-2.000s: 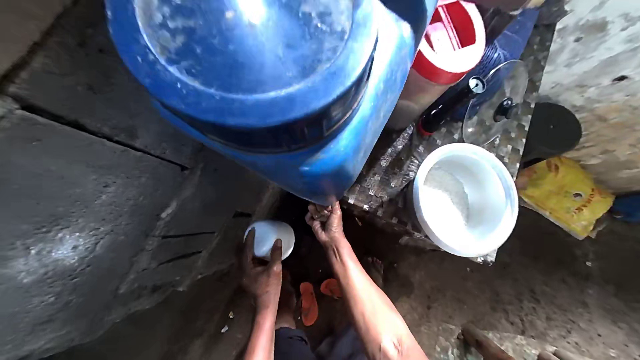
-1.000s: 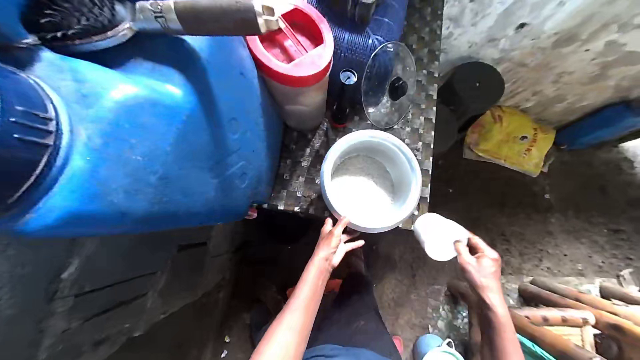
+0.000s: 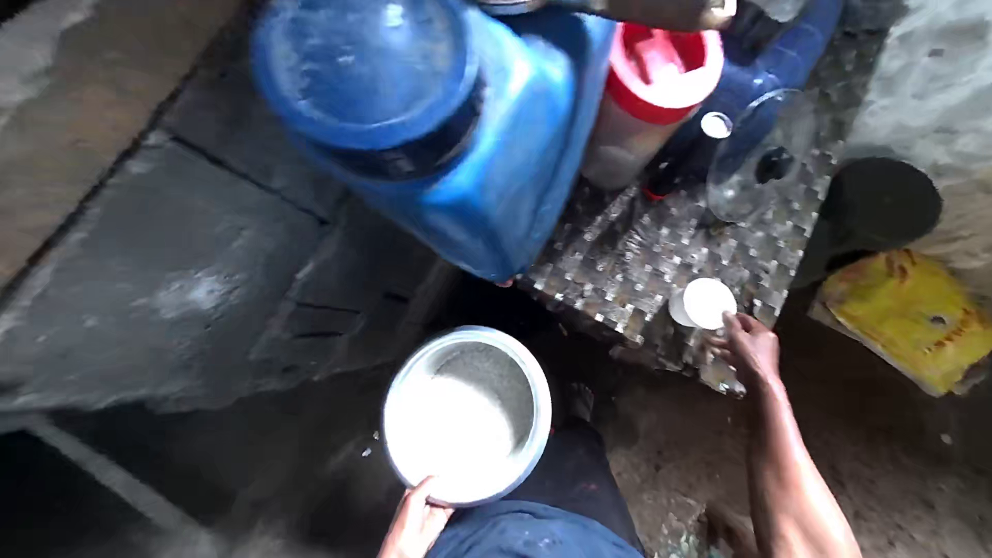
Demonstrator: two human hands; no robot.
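Note:
My left hand grips the near rim of a round metal pot, held low in front of my body. White grains, perhaps rice, lie inside the pot. At the table's near corner, my right hand holds a small white cup by its edge, over or on the patterned table cover. Whether the cup rests on the cover cannot be told. A glass lid with a black knob lies farther back on the table.
A large blue plastic container stands on the table, beside a red-lidded jar and a dark bottle. Right of the table are a black round container and a yellow bag. A grey stone slab is at left.
The pot has left the table and is now in my left hand. My right hand has brought the white cup over the table corner. The view has swung left.

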